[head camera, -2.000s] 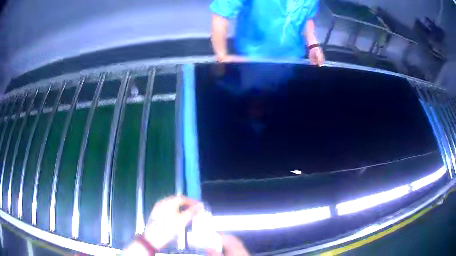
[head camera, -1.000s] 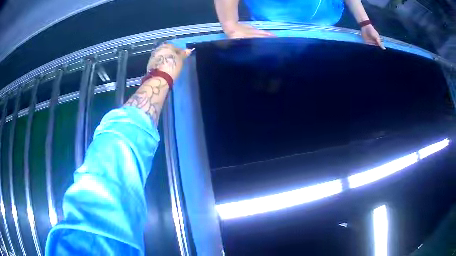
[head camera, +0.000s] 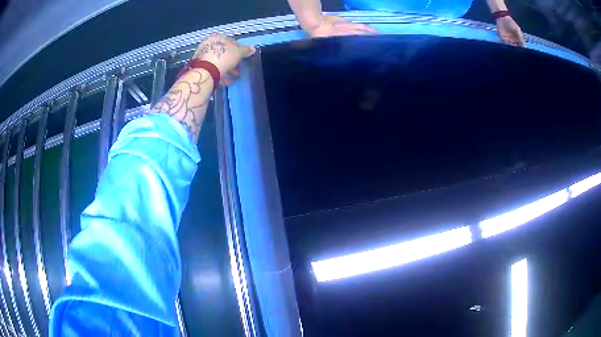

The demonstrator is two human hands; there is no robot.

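A large glossy black panel (head camera: 422, 125) lies flat, mirroring the ceiling lights. A light-blue edge strip (head camera: 249, 164) runs along its left border, with a grey band (head camera: 275, 191) between strip and black surface. My left hand (head camera: 227, 58) is at the far left corner, fingertips touching the blue strip, other fingers bent down at its outer side. Whether it grips the strip or a small piece cannot be seen. A red band is on my tattooed wrist, above a light-blue sleeve. My right hand is out of the picture.
Metal rollers (head camera: 68, 158) lie left of the panel, green floor between them. A silver side rail (head camera: 148, 49) curves along the far side. Across the panel, a person in blue (head camera: 412, 8) rests one hand (head camera: 339, 27) on the far edge; the other hand (head camera: 511, 31) is farther right.
Two seconds ago both hands were near the strip's near end, with something white. My left hand then reached the far corner and stays there. The view has moved closer over the panel.
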